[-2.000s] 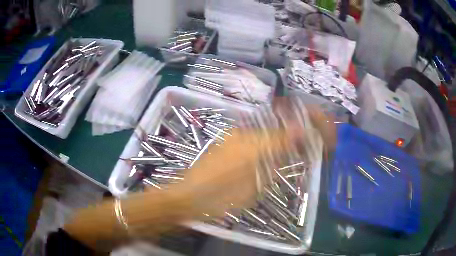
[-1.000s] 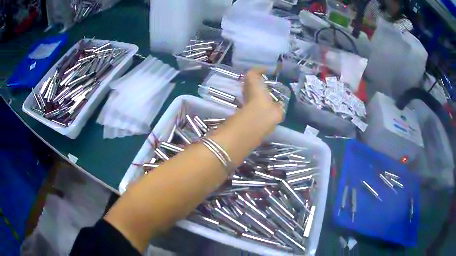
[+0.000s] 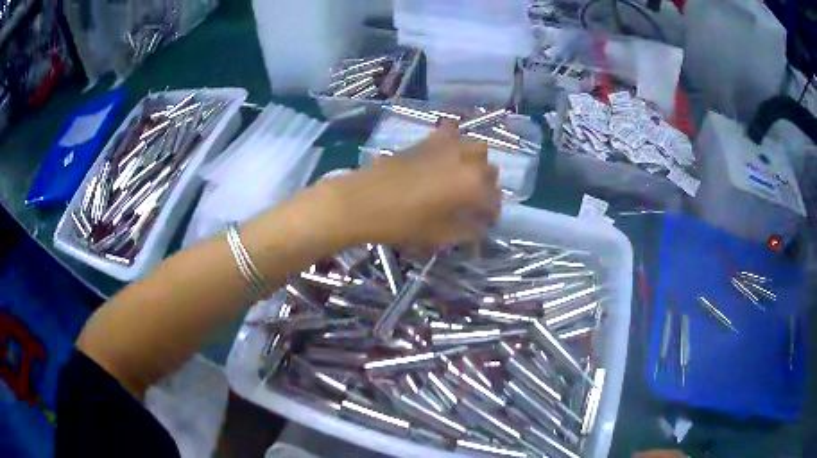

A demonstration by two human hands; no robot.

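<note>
My left hand (image 3: 434,192) reaches in from the lower left, a silver bracelet on its wrist. It is over the back edge of the large white bin (image 3: 620,358), in front of the shallow clear box (image 3: 528,170). Its fingers are bent and blurred, and I cannot tell whether they hold anything. Slim silver tubes (image 3: 475,385) with dark red strands fill the bin; one tube (image 3: 403,297) slants up below my hand. The shallow box holds a few tubes. A small patch of skin, likely my right hand (image 3: 660,453), is cut off by the bottom edge.
A second white bin of tubes (image 3: 67,241) and a blue folder (image 3: 76,143) are at left, beside frosted plastic sheets (image 3: 260,170). A clear bin of printed packets (image 3: 618,179) and a white box (image 3: 748,179) stand back right. A blue tray (image 3: 726,367) holds several slim pieces.
The view has shifted. My left hand has moved from over the shallow clear box towards the back of the large bin, and its fingers are more bent. A patch of skin now shows at the bottom edge.
</note>
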